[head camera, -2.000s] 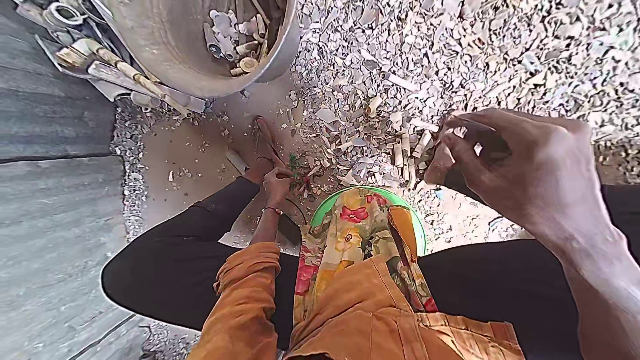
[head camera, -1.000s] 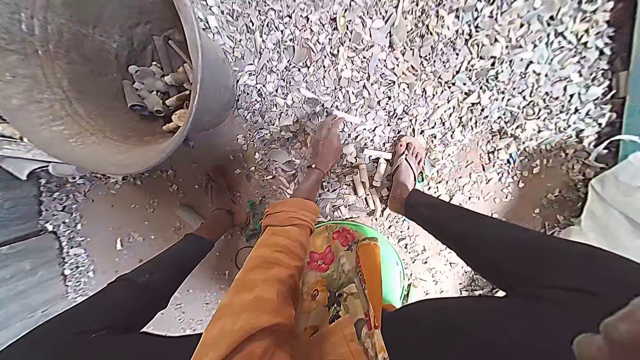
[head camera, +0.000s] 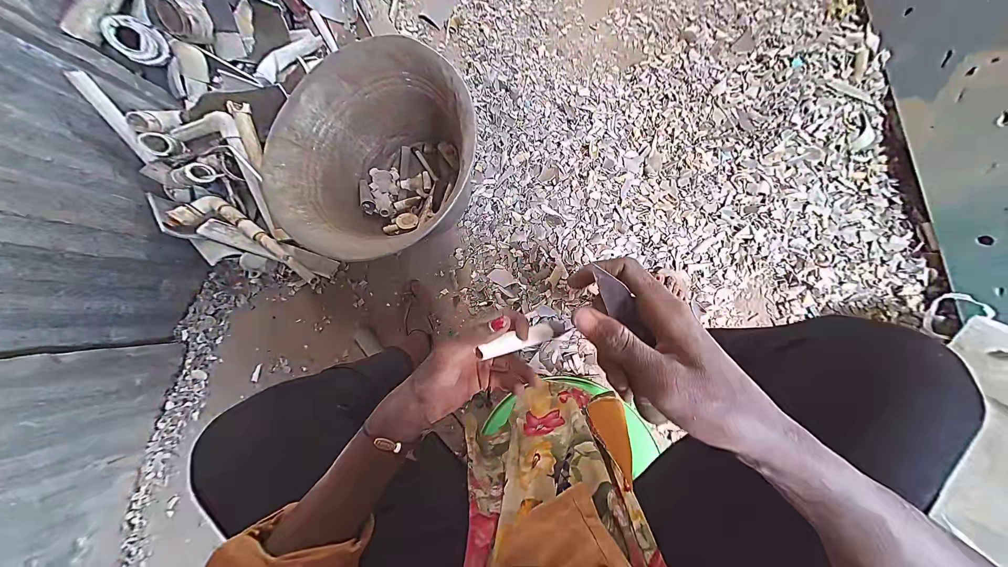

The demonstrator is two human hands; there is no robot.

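Note:
Between the knees, my left hand [head camera: 465, 366] holds a short white plastic pipe piece [head camera: 516, 340] between thumb and fingers, tilted up to the right. Close to its far end is my right hand [head camera: 650, 339], its thumb and fingers curled around a thin grey flat piece [head camera: 613, 295], perhaps a blade or a shard; its exact kind cannot be told. Below both hands, a green basin rim [head camera: 642, 445] shows, partly covered by a floral cloth [head camera: 543, 449].
A large round tub [head camera: 315, 157] holding pipe pieces [head camera: 405, 189] stands ahead left. Beyond it lie old pipes and fittings [head camera: 228, 134] beside a corrugated metal sheet [head camera: 87, 236]. Plastic chips [head camera: 685, 157] spread over the ground ahead. A pale sack [head camera: 976, 394] is at the right.
My left hand has come back from the chips on the ground and now holds a white pipe piece. My right hand has moved in beside it. The view has shifted.

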